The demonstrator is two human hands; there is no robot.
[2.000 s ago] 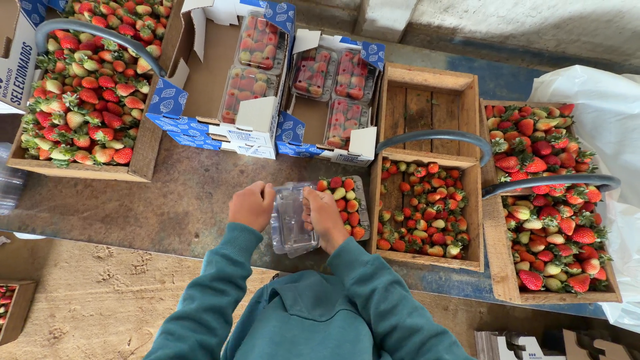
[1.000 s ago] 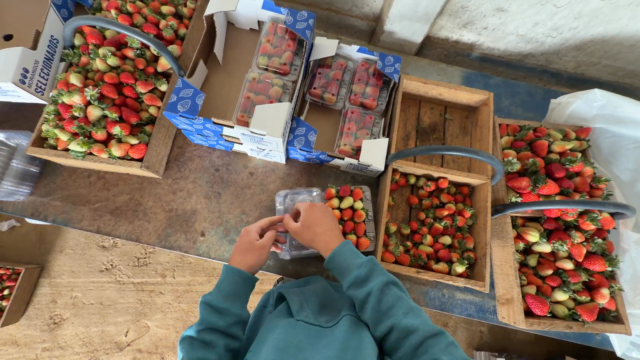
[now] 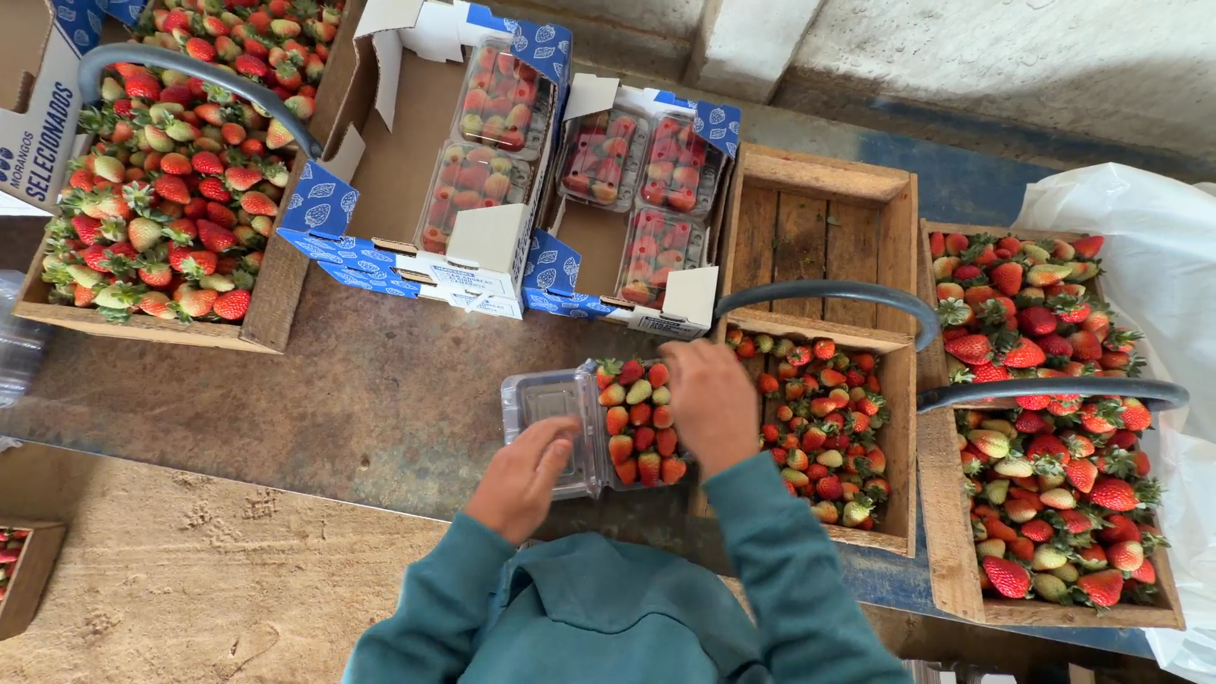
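Observation:
A clear plastic clamshell punnet (image 3: 547, 389) lies on the table with its lid folded out to the left. Rows of strawberries (image 3: 642, 418) fill its right half. My left hand (image 3: 527, 480) is at the lid's lower edge, its fingers over the plastic; whether it grips is unclear. Above the filled half's right side is my right hand (image 3: 711, 404), fingers bent, reaching between the punnet and the wooden crate; its fingertips are partly hidden. That divided crate (image 3: 902, 446) holds small strawberries in its near half, under a dark curved handle (image 3: 826, 293).
Two blue-and-white cardboard boxes (image 3: 323, 204) (image 3: 560, 275) hold closed punnets behind the hands. Wooden crates of strawberries stand at the left (image 3: 275, 294) and right (image 3: 950, 532), beside white plastic sheeting (image 3: 1121, 209). The table's near edge (image 3: 313, 496) runs below the hands.
Two seconds ago both hands held a clear container left of the filled punnet. Now the hands are apart: the left at the lid, the right over the punnet's right side.

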